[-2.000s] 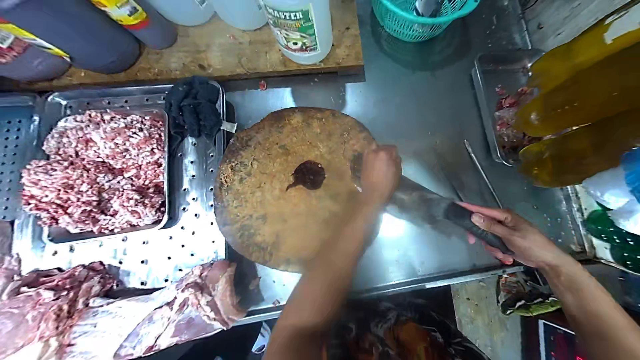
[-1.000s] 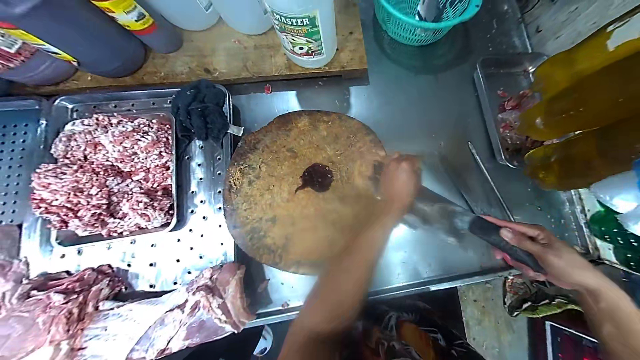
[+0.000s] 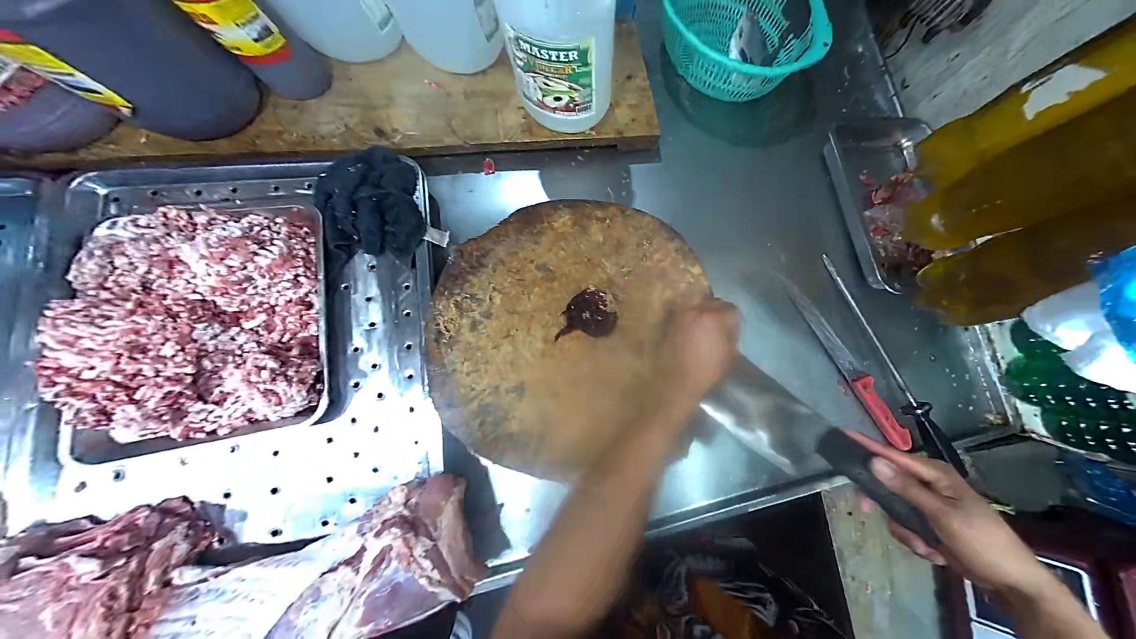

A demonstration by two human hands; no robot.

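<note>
My right hand [image 3: 941, 506] is closed around the black handle of a cleaver [image 3: 768, 413], whose broad blade points up and left. Over the right edge of a round wooden chopping block [image 3: 515, 355] is my left hand [image 3: 701, 342], blurred and at the blade's far end; whether it grips anything is not plain. A dark patch [image 3: 592, 312] marks the middle of the block. To the left, ground meat [image 3: 195, 319] fills a metal tray, and a large raw meat cut [image 3: 355, 568] lies below it.
A red-handled knife [image 3: 874, 408] and a sharpening steel [image 3: 874, 333] lie right of the block. A black cloth [image 3: 371, 204] rests on the perforated tray [image 3: 373, 355]. Vinegar bottle [image 3: 564, 67], teal basket [image 3: 745, 84], scrap tray [image 3: 852, 204] and yellow-brown bottles [image 3: 1021, 160] stand beyond.
The cleaver and both hands have shifted slightly relative to the block. The red-handled knife now shows beside the cleaver; earlier the cleaver and my right hand largely covered its place.
</note>
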